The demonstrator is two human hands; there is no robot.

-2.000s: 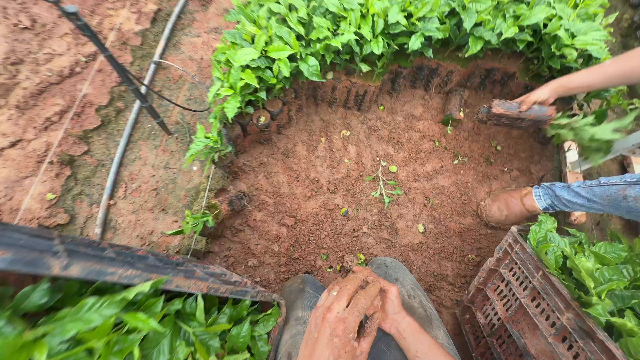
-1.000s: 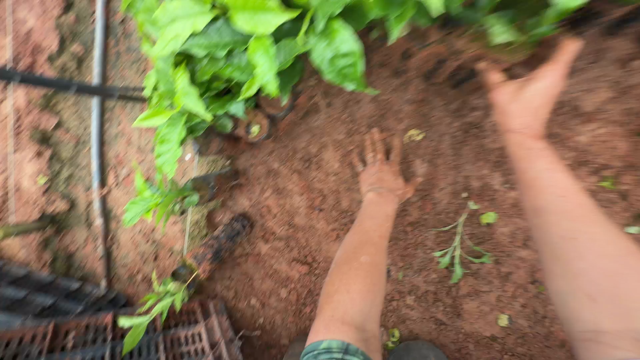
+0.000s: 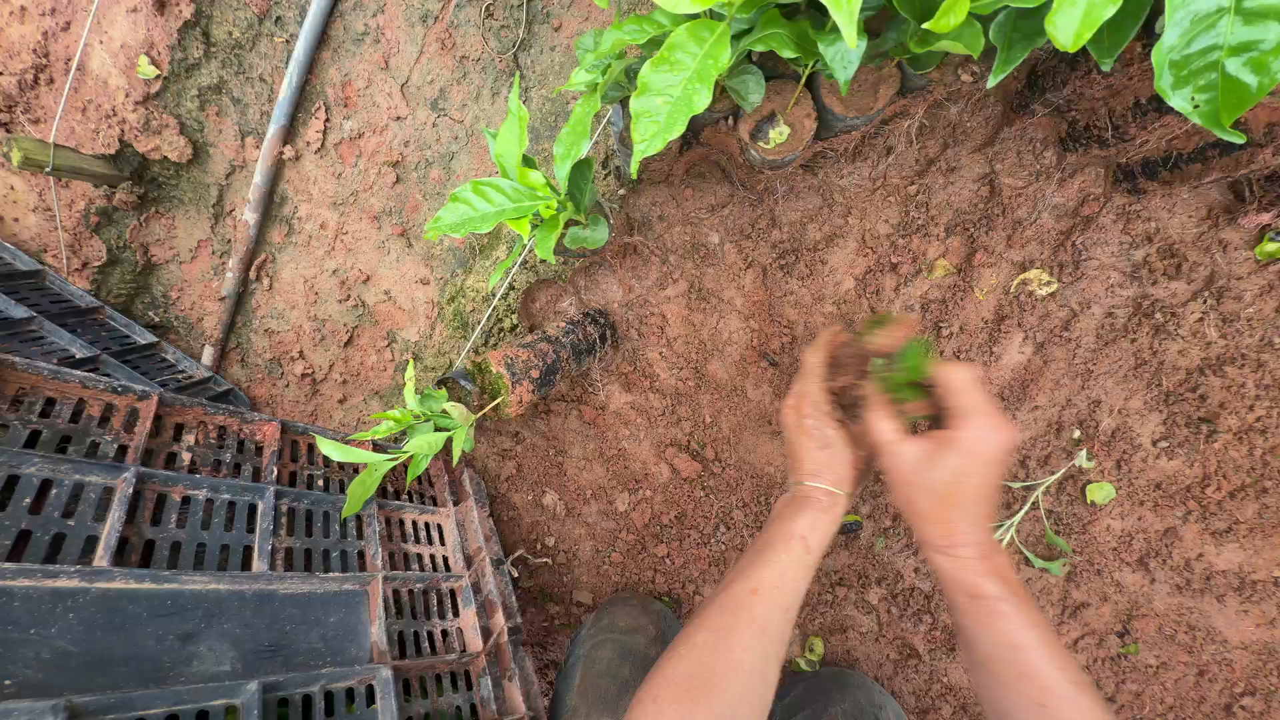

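Note:
Near the middle right, my left hand [image 3: 822, 420] and my right hand [image 3: 945, 440] are close together around a blurred brown clump with green leaf on it [image 3: 865, 375]. Which hand bears its weight I cannot tell. Left of them a seedling in a black soil tube [image 3: 555, 355] lies on its side on the red soil, its leaves [image 3: 425, 435] over the crate's edge. Potted seedlings [image 3: 680, 85] stand along the top, and a small uprooted plant [image 3: 1040, 505] lies to the right of my right hand.
A black slatted plastic crate [image 3: 250, 520] fills the lower left, with another crate [image 3: 75, 320] behind it. A grey pipe [image 3: 265, 180] runs across the upper left ground, and a thin string [image 3: 495, 295] passes by the lying tube. My boots [image 3: 615, 655] are at the bottom edge.
My hands were spread apart, the right one at the seedlings' edge; now they are together around a clump. The view has shifted, showing more of the crate at the left.

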